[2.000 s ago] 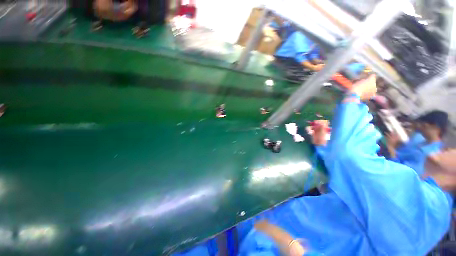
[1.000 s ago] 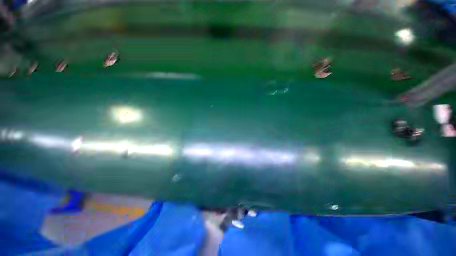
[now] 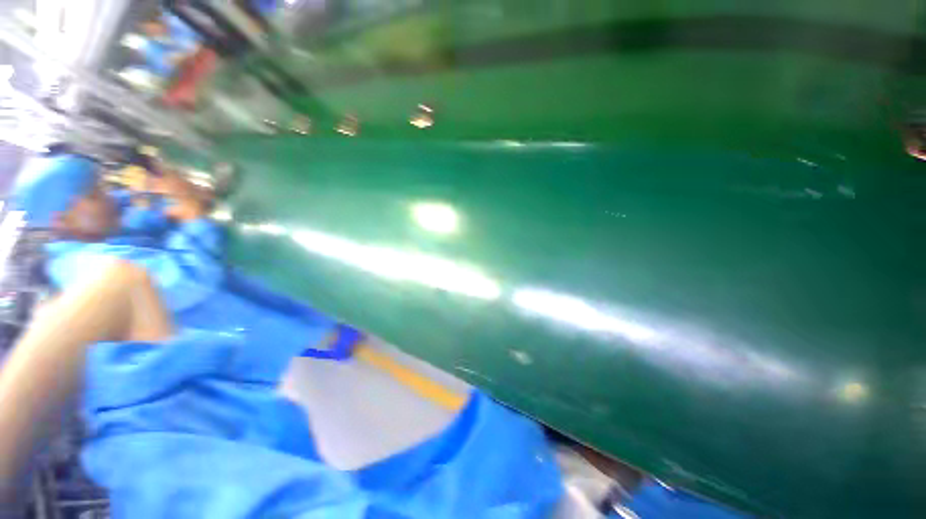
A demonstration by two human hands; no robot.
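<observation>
No hand of mine shows clearly. A bare, bent arm with a blue sleeve is at the left, cut off by the edge; its hand is out of the picture. The smooth green bench surface fills the middle and right. Several small copper-coloured pieces, possibly watch cases, lie spaced along the green belt beyond it; the clearest one is at upper left of centre. Another piece is cut off at the right edge. All are blurred, and none is held.
A person in a blue cap and smock is at the far left beside the bench, hands near its end. Blue smock cloth is at lower left. A grey floor area with a yellow strip shows below the bench edge. Blurred frames are at upper left.
The view has swung from the neighbour on the right, across the bench, to the left. The bare bent arm and the capped person now show; the black parts and white scraps are out of view.
</observation>
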